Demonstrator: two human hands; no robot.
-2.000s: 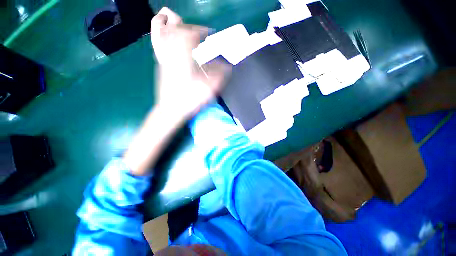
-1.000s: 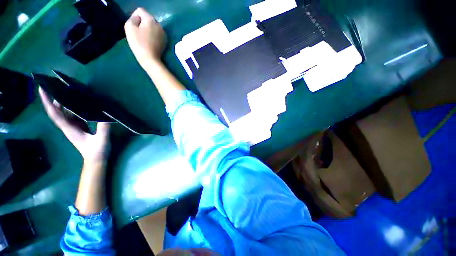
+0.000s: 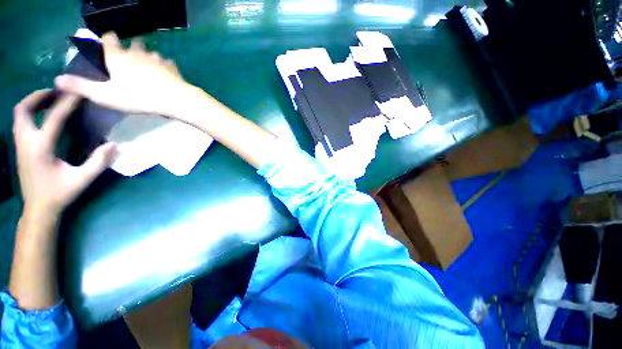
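Observation:
A part-folded carton, black with white flaps (image 3: 160, 142), lies at the left of the green bench, its white flaps spread towards me. My left hand (image 3: 54, 146) is curled round its black part at the left side, thumb towards the flaps. My right hand (image 3: 133, 78) is blurred and lies over the carton's upper part, fingers on a raised black and white flap. The hands hide much of the carton. Two adjoining stacks of flat carton blanks, black with white stepped edges (image 3: 337, 103), lie to the right of my right forearm.
Black boxes (image 3: 133, 15) stand at the bench's far left edge. A white ring-shaped roll (image 3: 474, 23) sits by a large black object (image 3: 545, 58) at the far right. Open brown cardboard cartons (image 3: 433, 218) stand below the bench's near edge. Blue floor and a rack are at the right.
The view has swung right. The right hand has moved from beside the stacks onto the carton with the left hand. The carton, dark and angled before, now shows white flaps.

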